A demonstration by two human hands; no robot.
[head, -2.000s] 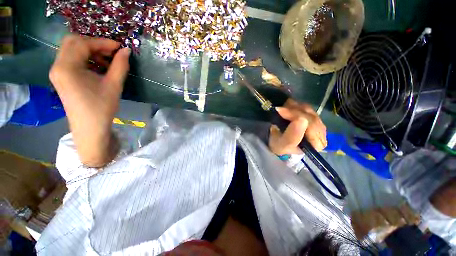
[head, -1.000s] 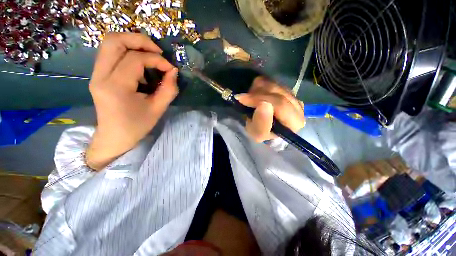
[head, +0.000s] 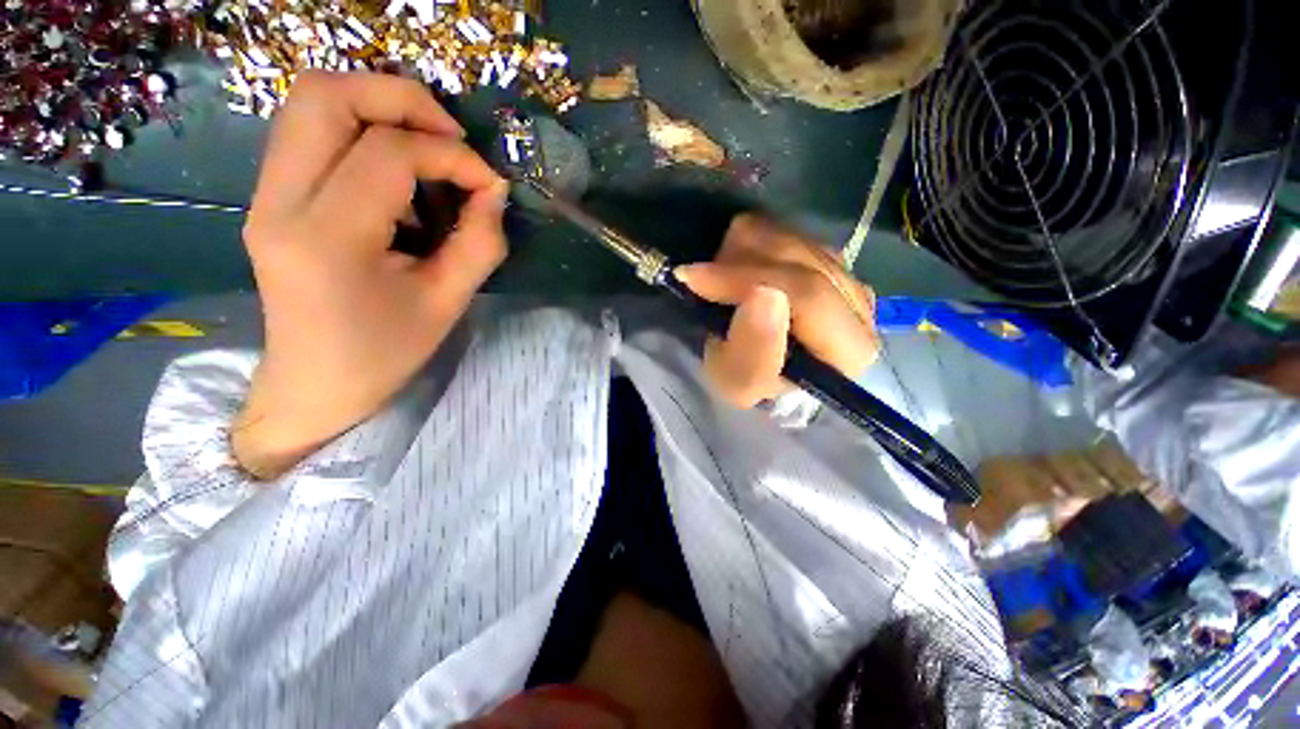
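My right hand (head: 777, 306) holds the black handle of the soldering iron (head: 891, 427). Its silver shaft points up-left, with the tip close to my left fingertips. My left hand (head: 357, 257) has thumb and forefinger pinched together beside the tip; the thin solder wire (head: 129, 198) runs from the left edge to behind this hand, and its end is hidden. A small silvery part (head: 516, 138) sits at the round grey pad (head: 559, 164), just above the iron tip.
Dark red and silver parts (head: 79, 86) and gold-white parts (head: 385, 43) lie in piles at the top left. Tan scraps (head: 682, 138) lie right of the pad. The tan pot (head: 820, 86) and black fan (head: 1019, 143) stand at the right. Another person's sleeve (head: 1212, 434) is at the right.
My left hand has come from the red pile to the iron tip. The view has shifted, so the piles, pot and pad sit further left and higher. The iron stays in my right hand.
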